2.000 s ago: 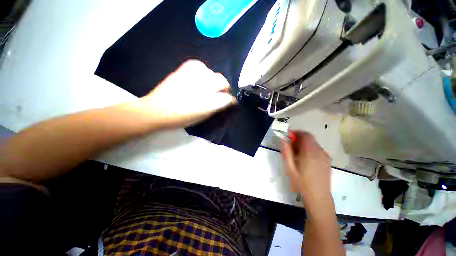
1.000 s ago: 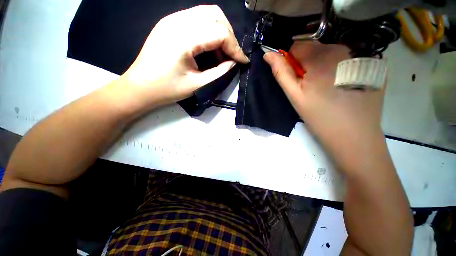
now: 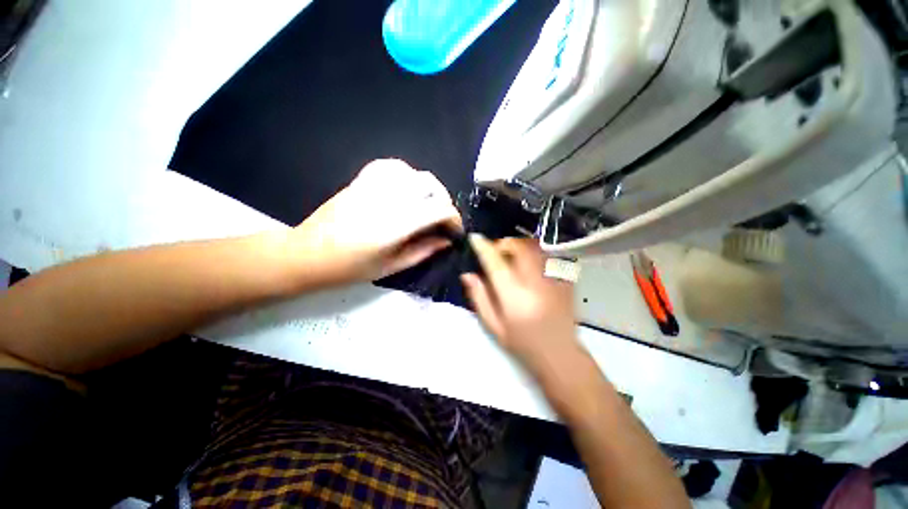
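A black cut panel (image 3: 299,119) lies on the white table and runs under the head of the white sewing machine (image 3: 637,109). My left hand (image 3: 383,219) pinches its near edge just left of the needle area. My right hand (image 3: 523,298) is beside it, with its fingertips at the same edge of the black cloth. Both hands are slightly blurred. The needle and presser foot are small and partly hidden. Nippers with red-orange handles (image 3: 653,294) lie on the machine bed to the right of my right hand.
A turquoise plastic piece (image 3: 433,35) is above the panel, left of the machine head. Ruler markings run along the near part of the white table (image 3: 119,214). Dark scraps (image 3: 777,400) and white cloth (image 3: 876,423) are at the lower right. A checked garment shows below.
The red-orange nippers have left my right hand and lie on the machine bed. My right hand is now at the cloth edge. The view has shifted, showing the machine head again.
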